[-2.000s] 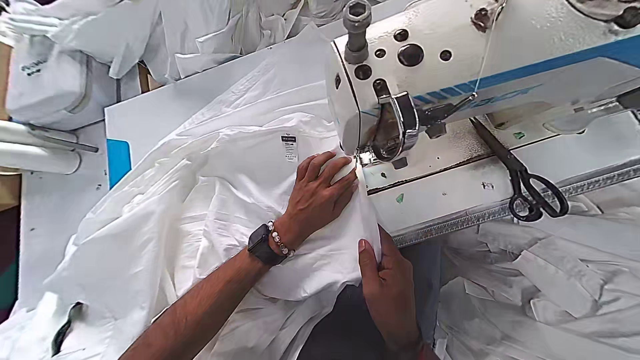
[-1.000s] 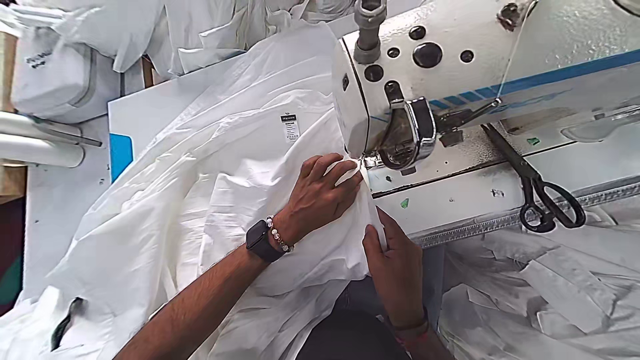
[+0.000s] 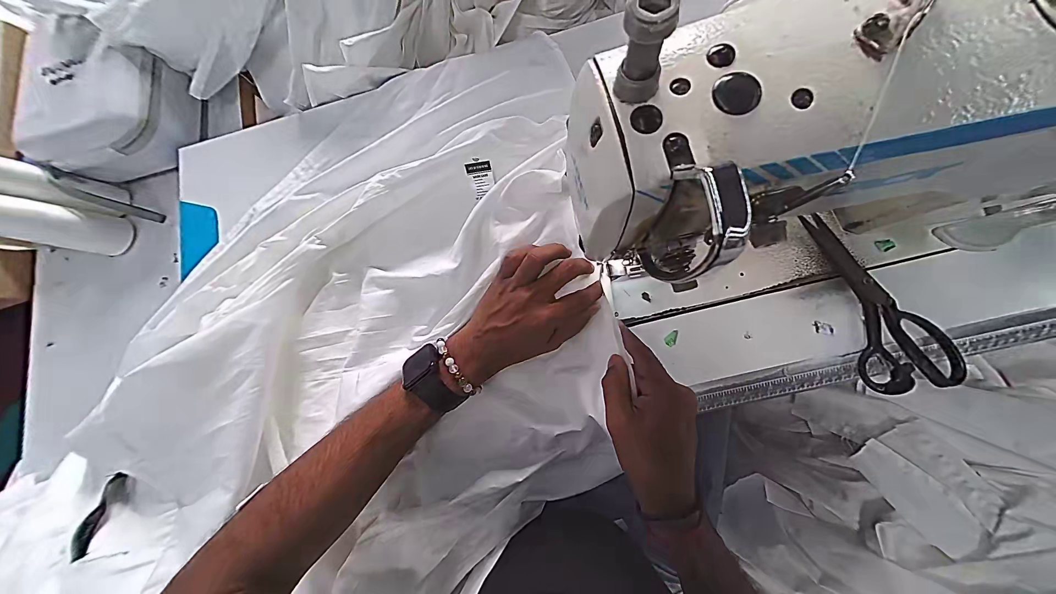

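White fabric of a garment [image 3: 396, 272] spreads over the sewing table, with a small printed label [image 3: 478, 177] on it. My left hand [image 3: 544, 309], with a dark watch and a bead bracelet at the wrist, lies on the cloth just left of the presser foot [image 3: 619, 268], fingers bent and slightly apart. My right hand [image 3: 656, 412] pinches the garment's edge between thumb and fingers, below the foot. That edge runs up to the foot of the white sewing machine [image 3: 800, 132]. The needle tip cannot be made out.
Black-handled scissors [image 3: 883, 313] lie on the machine bed, right of the foot. A measuring tape [image 3: 792, 386] runs along the table's front edge. More white cloth [image 3: 866, 495] is heaped at lower right and along the back. White rolls [image 3: 66, 223] and a white case [image 3: 99, 99] are at left.
Both hands keep nearly the same places by the presser foot, the right still pinching the cloth edge. The view has shifted slightly.
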